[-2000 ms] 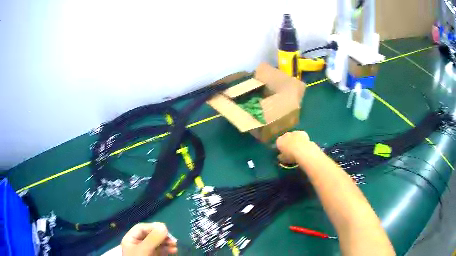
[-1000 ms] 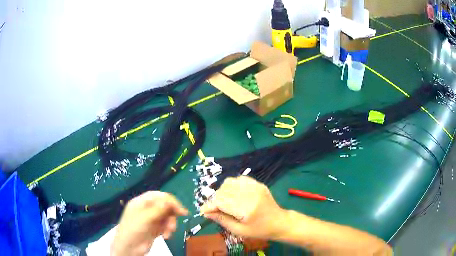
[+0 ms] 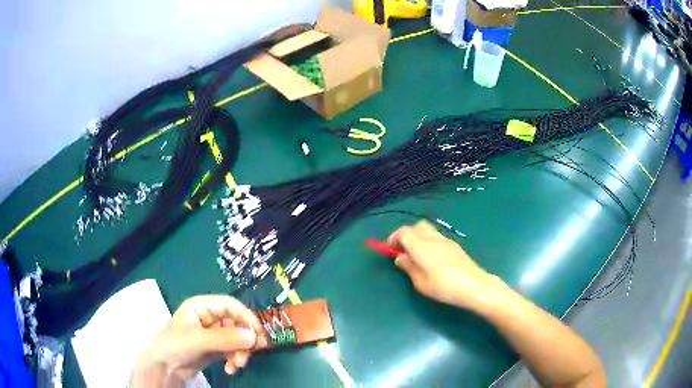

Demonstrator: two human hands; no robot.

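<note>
A reddish-brown wooden block (image 3: 312, 321) lies near the front with a green terminal block (image 3: 283, 335) on it. Several black wires with white markers run into the green block. My left hand (image 3: 209, 330) holds the wooden block's left end and the wires there; the fingers hide that end. My right hand (image 3: 434, 258) is to the right, with its fingers on the red handle of a small screwdriver (image 3: 379, 247). The screwdriver's shaft is hidden.
The main wire bundle (image 3: 357, 186) crosses the bench behind my hands. Scissors (image 3: 366, 136) and an open carton (image 3: 353, 76) lie beyond it. White paper (image 3: 125, 330) is at the left, a plastic cup (image 3: 487, 64) at the back.
My right hand has moved away from my left hand to the screwdriver and taken hold of it. My left hand is now on the wooden block. The view has shifted, showing more of the block.
</note>
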